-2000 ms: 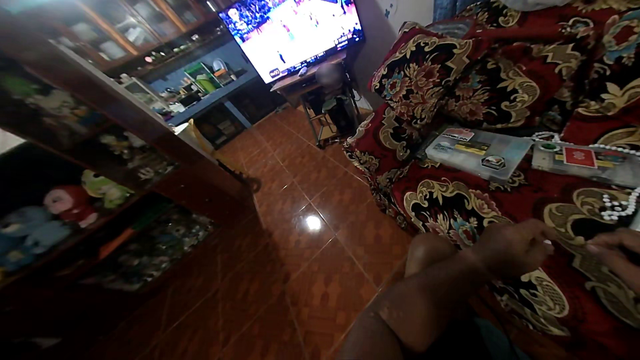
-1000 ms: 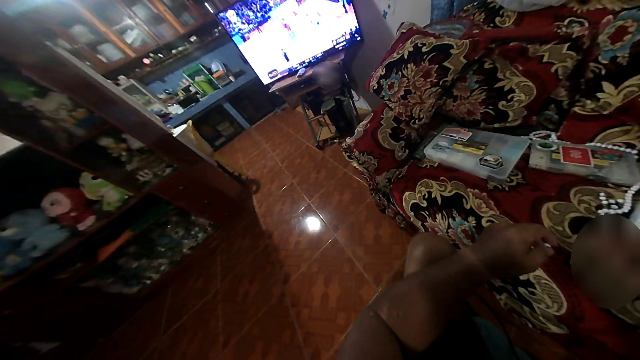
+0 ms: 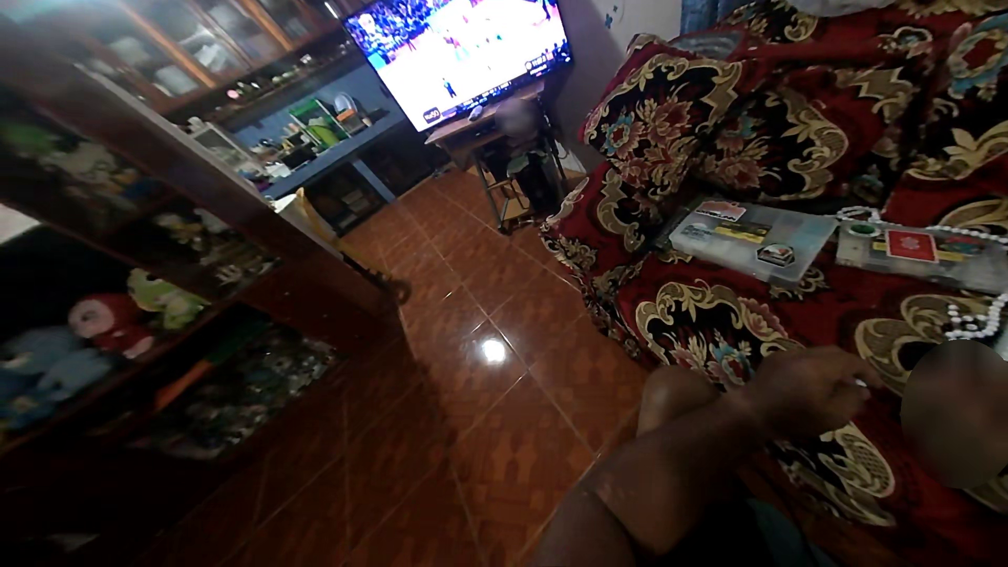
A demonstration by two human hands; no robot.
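My left hand [image 3: 819,390] is over the patterned sofa cover, its fingers curled around a small white thing [image 3: 860,383], perhaps a bead. A blurred oval patch covers the area to its right; my right hand cannot be made out. Strings of white beads [image 3: 976,321] lie above that patch, near the right edge. Farther back on the sofa lies a clear plastic case [image 3: 752,240] with stickers on its lid. Beside it is a second clear case [image 3: 957,260], bearing a red card [image 3: 911,246] and a small green ring-shaped roll [image 3: 863,229], with more white beads along its back edge.
The sofa [image 3: 709,303] has a red, black and gold floral cover. A lit television [image 3: 472,55] stands on a wooden table [image 3: 465,142] at the back. At the left is a shelf unit [image 3: 260,291] with plush toys. Glossy tiled floor [image 3: 496,402] lies between.
Two seconds ago fingers of my right hand showed at the right edge, facing my left hand; now a blurred patch covers that spot. My left hand has hardly moved.
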